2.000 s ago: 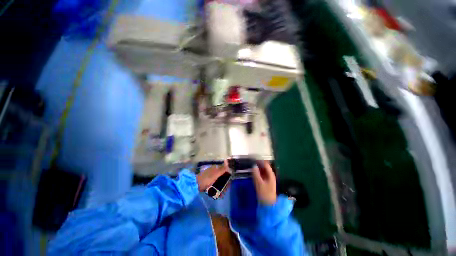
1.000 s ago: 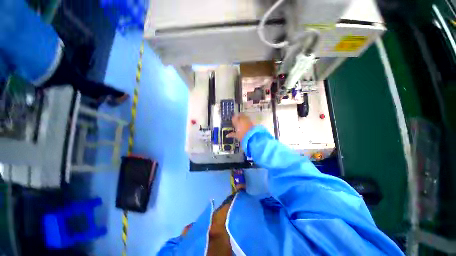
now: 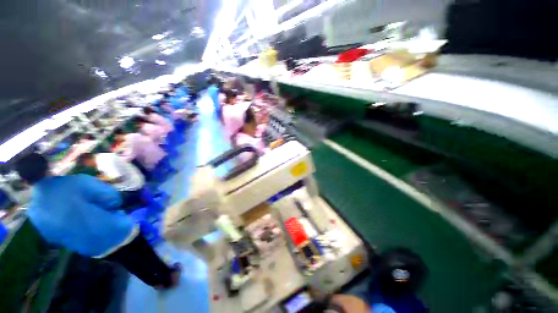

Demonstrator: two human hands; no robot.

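The beige machine (image 3: 269, 177) stands in front of me, blurred and tilted. A red handset with a keypad (image 3: 296, 232) lies in its right station. Dark parts (image 3: 245, 260) show at the left station under the machine head (image 3: 229, 227). A pale lit screen in a dark frame (image 3: 298, 302) is cut off by the bottom edge; I cannot tell whether it is held. Beside it, a blurred bit of a hand, apparently my right hand (image 3: 349, 304), is also cut off, with a blue sleeve at its right. My left hand is not in view.
A black round wheel-like object (image 3: 399, 273) is right of the machine. A green line (image 3: 355, 165) with a pale rail runs along the right, below a white lit shelf (image 3: 465, 92). A person in a blue smock (image 3: 76, 211) stands at left. Several seated people line the blue aisle.
My view has swung up to the hall. My arm has left the left station, and the hand now shows only at the bottom edge. A red handset now shows in the right station.
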